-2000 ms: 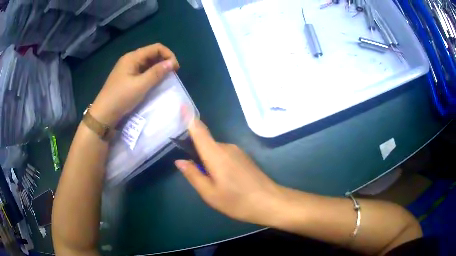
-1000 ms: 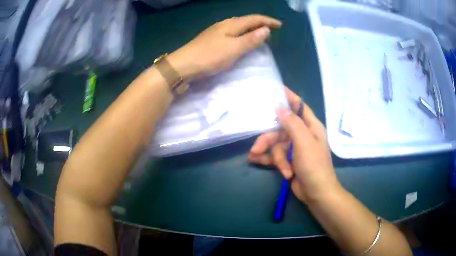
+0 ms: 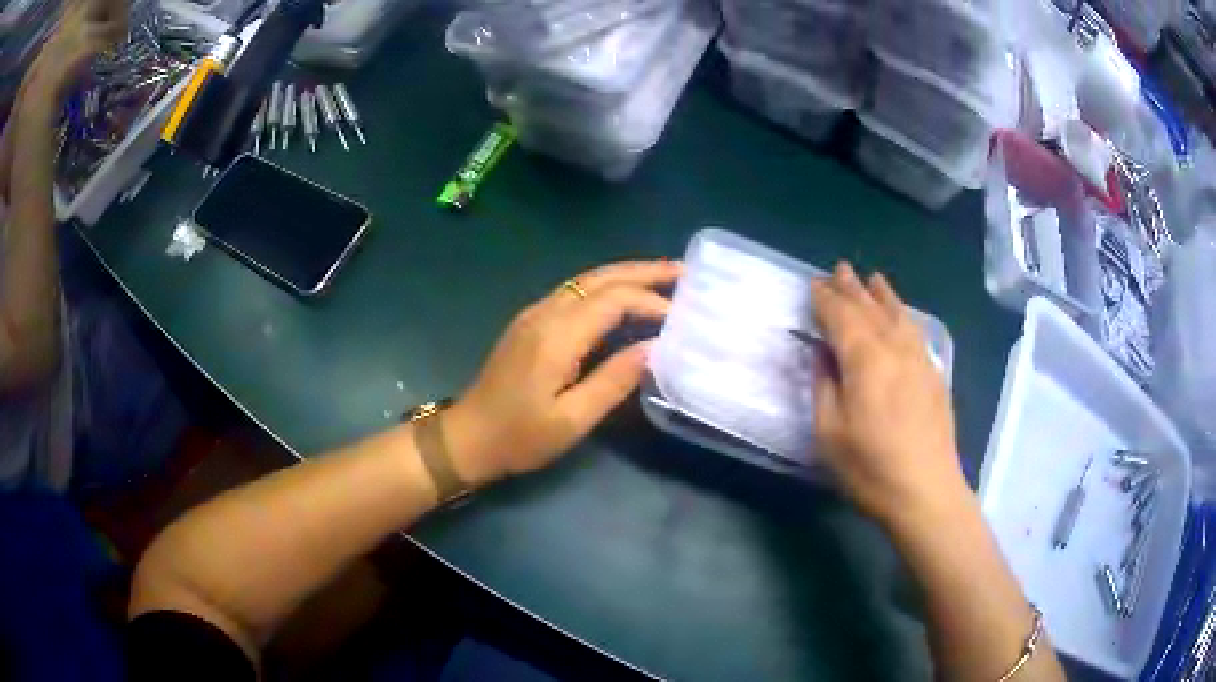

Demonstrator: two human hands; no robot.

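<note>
A clear packing box (image 3: 740, 340) with white content lies on the green bench in front of me. My left hand (image 3: 574, 360) is at its left end, fingers bent and fingertips at the box's edge. My right hand (image 3: 887, 386) lies over the right part of the box, fingers on its top, hiding that part. A thin dark tip shows beside the right fingers; the rest of it is hidden by the hand.
A white tray (image 3: 1020, 480) with silver cylinders is at the right. Stacked boxes (image 3: 614, 80) stand behind. A phone (image 3: 283, 223), a green wrapped item (image 3: 476, 167) and a row of cylinders (image 3: 310, 112) lie left. A person's arm (image 3: 38, 227) shows at far left.
The view has swung left, so the phone and another person's arm show. The box now lies flat, my left hand is at its left end, and my right hand has moved onto its top.
</note>
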